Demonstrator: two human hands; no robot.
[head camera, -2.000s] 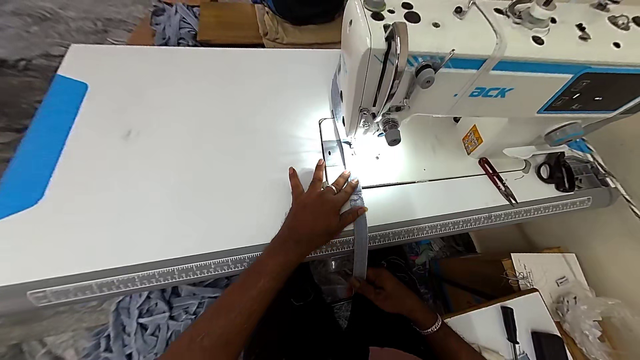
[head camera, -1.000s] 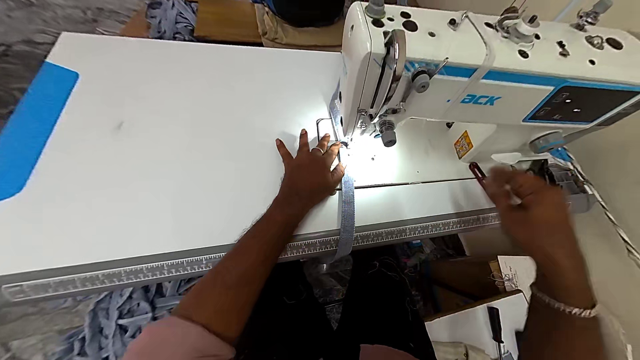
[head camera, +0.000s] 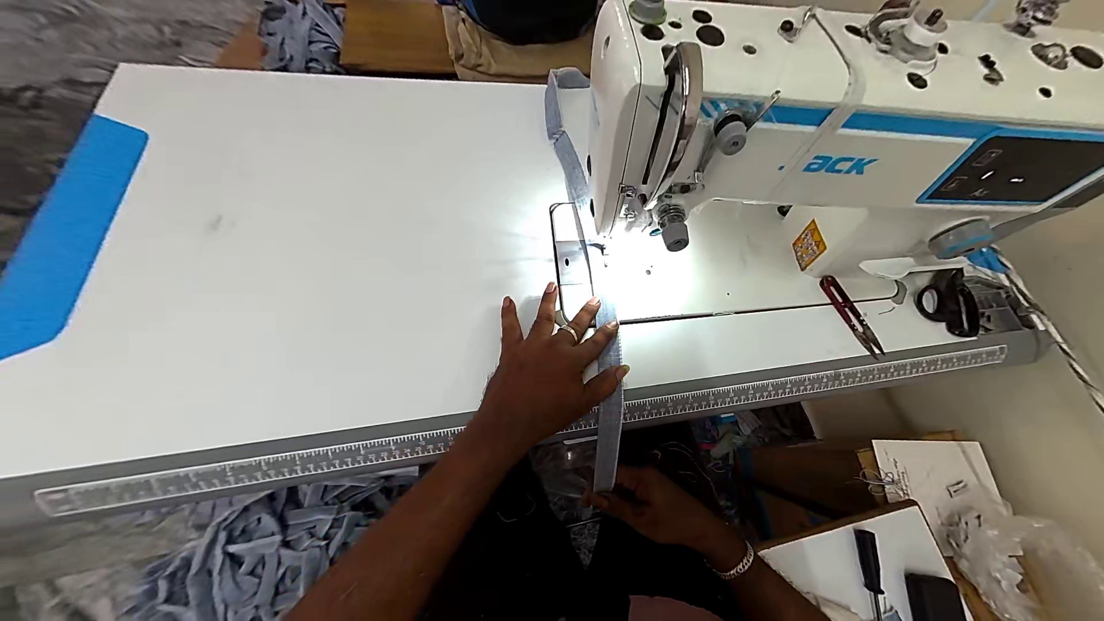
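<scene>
A grey-blue fabric strip (head camera: 609, 431) runs from behind the head of a Jack sewing machine (head camera: 733, 129), past the lit needle area, and hangs over the table's front edge. My left hand (head camera: 552, 371) lies palm down with fingers spread, its fingertips on the strip just in front of the needle plate (head camera: 571, 263). Below the edge, my right hand (head camera: 651, 504) holds the strip's lower end between thumb and fingers. The needle tip is lost in the glare.
Red thread snips (head camera: 851, 317) lie on the machine bed near a black round object (head camera: 949, 302). A ruler strip (head camera: 259, 470) lines the front edge. Grey-blue fabric pieces (head camera: 259, 543) are heaped below left. A screwdriver (head camera: 869, 561) rests on a board at lower right.
My right hand has come from beside the snips, a second ago, to the strip's lower end. My left hand has moved from near the needle toward the front edge.
</scene>
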